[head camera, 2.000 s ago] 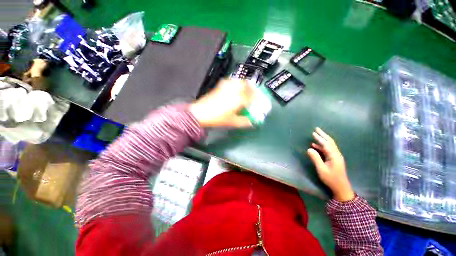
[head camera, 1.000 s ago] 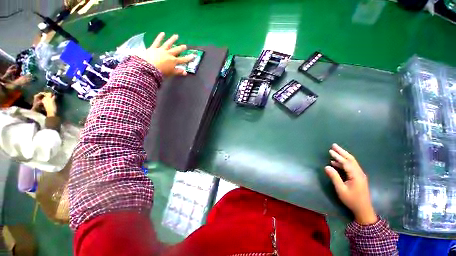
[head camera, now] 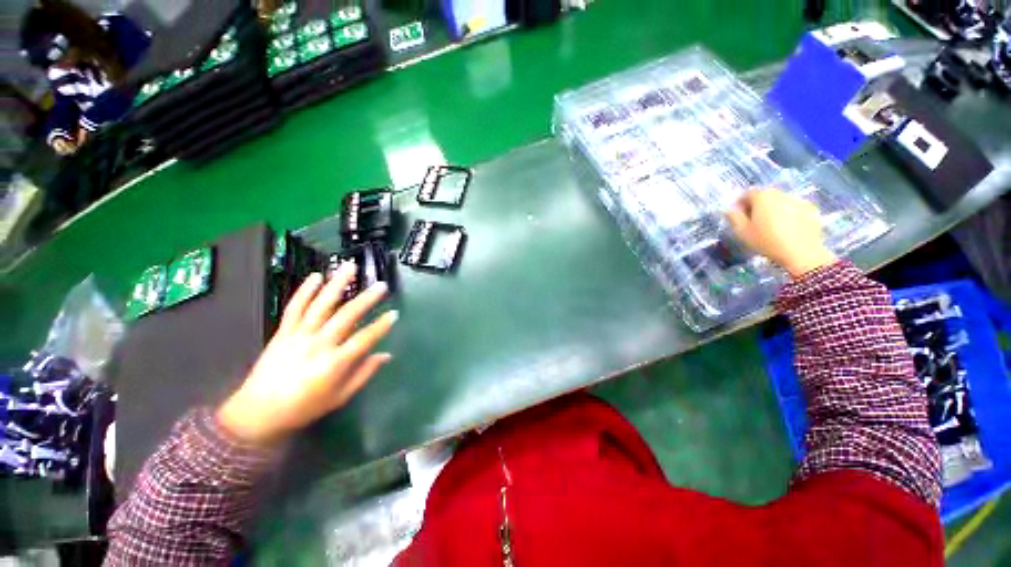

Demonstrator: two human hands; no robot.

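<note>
My left hand (head camera: 305,360) is spread, palm down, at the black foam stack's right edge, with nothing seen in it. Its fingertips partly hide a small pile of black plastic frames (head camera: 360,269). More black frames lie behind, one at the back (head camera: 445,186) and one nearer (head camera: 432,246). Two green circuit boards (head camera: 190,275) lie side by side at the far end of the black foam stack (head camera: 183,354). My right hand (head camera: 779,229) is over the clear blister trays (head camera: 676,150), fingers curled down; whether it grips something is hidden.
A blue and white device (head camera: 831,94) stands behind the trays at right. A blue bin (head camera: 787,382) with small parts is below the bench edge. White and dark parts (head camera: 44,415) and a clear bag (head camera: 83,321) lie at far left. A person (head camera: 83,72) is at the upper left.
The view has turned right. My left hand has left the board on the foam stack and moved toward the frames. My right hand has moved from the bench mat onto the clear trays.
</note>
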